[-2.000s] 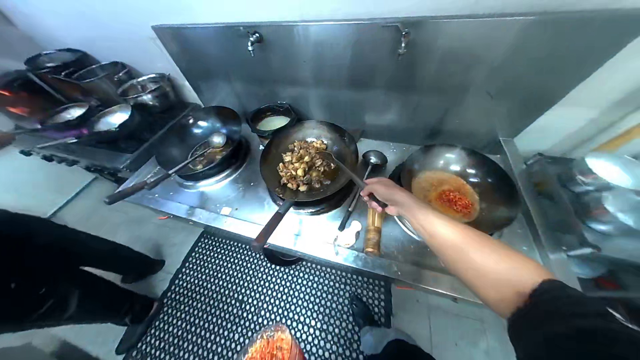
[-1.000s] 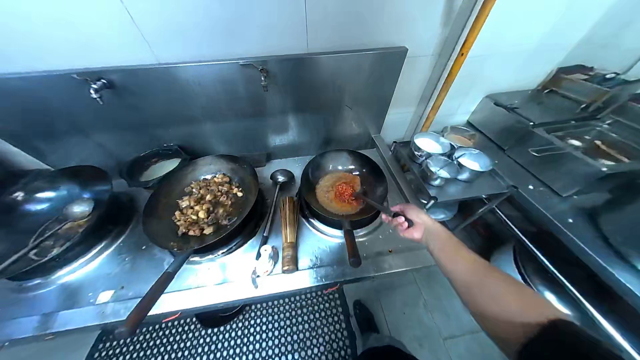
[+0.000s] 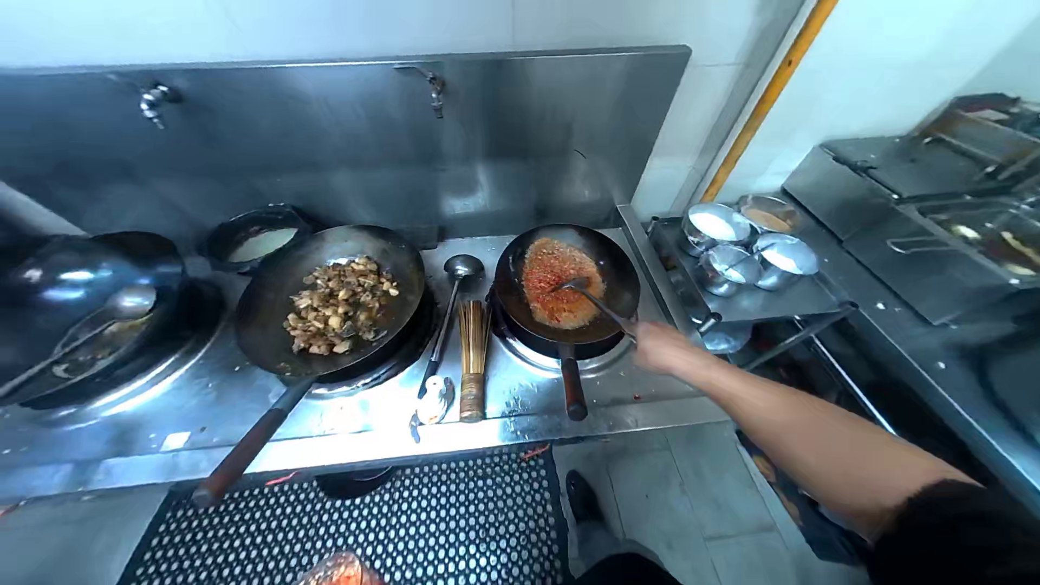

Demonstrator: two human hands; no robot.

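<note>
My right hand [image 3: 660,348] grips the handle of a long metal utensil [image 3: 597,302], whose head is in the red chopped pieces and orange liquid of the right wok [image 3: 621,280]. That wok's wooden handle [image 3: 574,390] points toward me, untouched. My left hand is out of view; at the bottom edge shows a clear container [image 3: 341,570] of red-orange pieces, and whatever holds it is hidden. Browned chunks [image 3: 341,305] lie in the middle wok [image 3: 272,345]. Between the two woks are a ladle [image 3: 463,266] and a bamboo wok brush [image 3: 473,361].
At far left a wok [image 3: 49,325] holds another ladle [image 3: 130,302]. A dark bowl [image 3: 223,244] of pale liquid stands behind the middle wok. Several metal bowls [image 3: 715,223] sit on the right side shelf. Two taps [image 3: 156,101] project from the steel backsplash [image 3: 536,122]. A perforated mat [image 3: 439,520] covers floor below.
Two seconds ago my right hand held the utensil in the middle wok; now its head is in the right wok. The red pieces have spread through the liquid. The view has shifted rightward.
</note>
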